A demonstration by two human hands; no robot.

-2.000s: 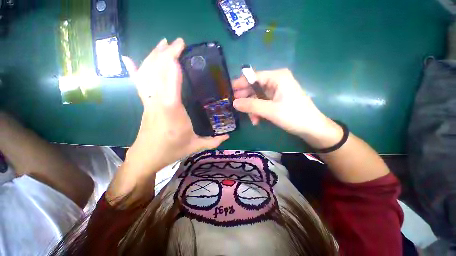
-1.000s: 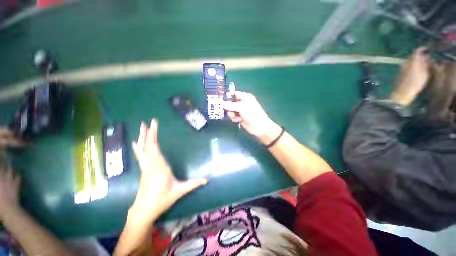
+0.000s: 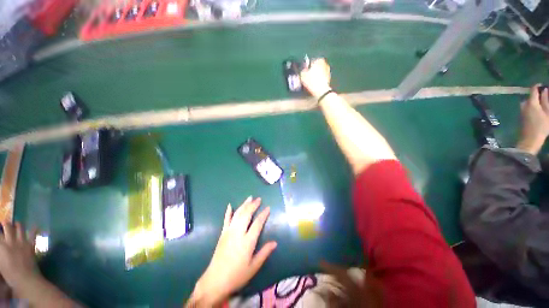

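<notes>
My right hand (image 3: 317,77) is stretched far forward past the pale rail, with its fingers at the right edge of a dark phone housing (image 3: 293,76). A small pale tip shows above these fingers; I cannot tell what it belongs to. My left hand (image 3: 236,255) is empty, fingers spread, low over the near green bench. A second phone housing (image 3: 260,161) lies tilted ahead of it, its bright board end toward me. A third phone housing (image 3: 176,206) lies to the left. Clear backing film (image 3: 301,192) with small yellow pieces lies right of the second phone.
A wide yellow film strip (image 3: 144,210) lies left of the third phone. More dark phones (image 3: 89,157) sit farther left. The pale rail (image 3: 223,110) crosses the bench. A red tray (image 3: 135,20) is at the back left. A grey post (image 3: 442,51) and other people's arms (image 3: 502,192) are around.
My right hand has carried the phone forward, beyond the rail and down toward the far green surface. My left hand stays empty. The view has shifted, showing more of the far side.
</notes>
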